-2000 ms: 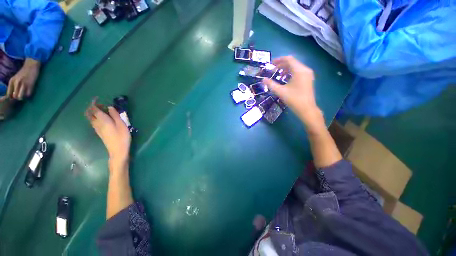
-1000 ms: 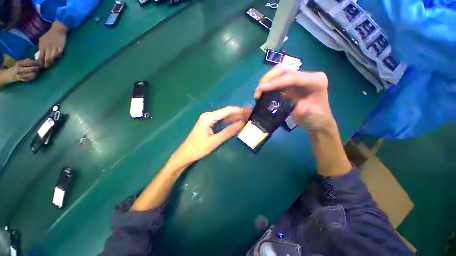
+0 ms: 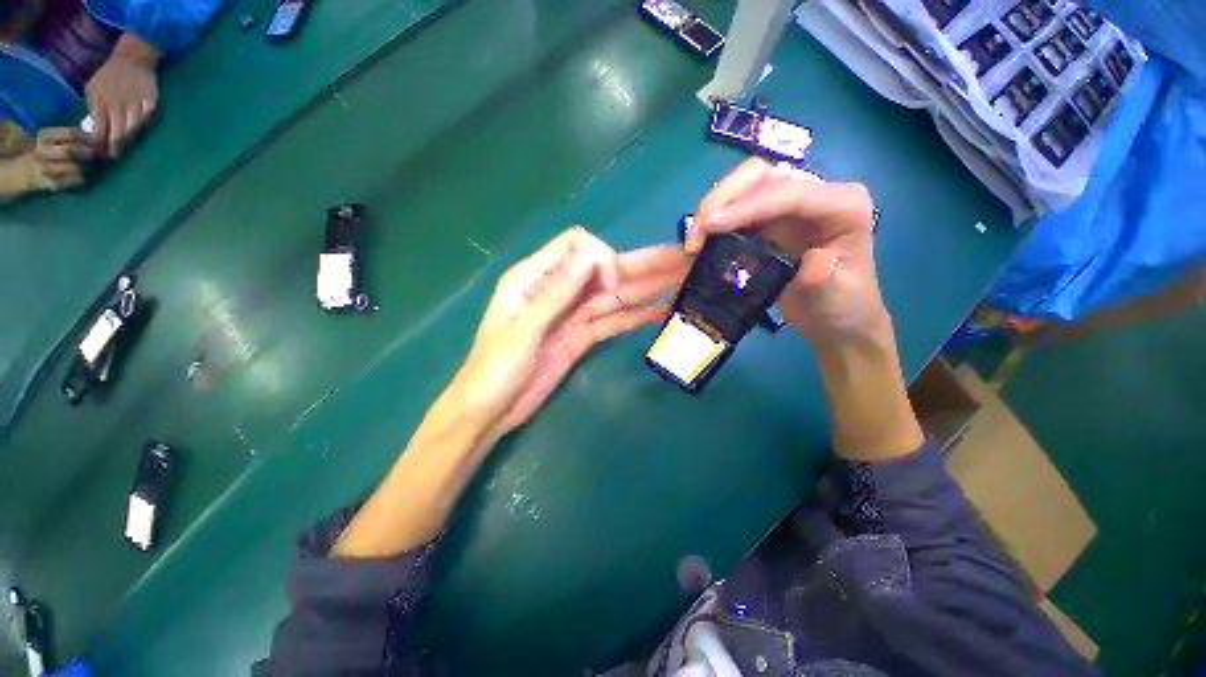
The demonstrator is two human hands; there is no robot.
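Note:
A black phone unit (image 3: 725, 307) with a bright white, yellow-edged lower end is held tilted above the green bench. My right hand (image 3: 800, 245) is shut on its upper end. My left hand (image 3: 562, 311) is beside it, its fingertips reaching the unit's left edge; whether they grip it is hidden. Another phone unit (image 3: 761, 131) lies on the bench beyond my right hand. More units are partly hidden behind that hand.
Phone units lie at left on the green surface (image 3: 337, 261), (image 3: 102, 339), (image 3: 148, 496). A pale post (image 3: 747, 50) stands at the back. A parts tray (image 3: 1045, 79) is at upper right by a blue smock. A carton (image 3: 1012, 476) is at lower right. Another person's hands (image 3: 122, 95) are at upper left.
My left hand has come from the left side to the phone unit. My right hand has lifted a unit from the pile. The units on the left have shifted in view.

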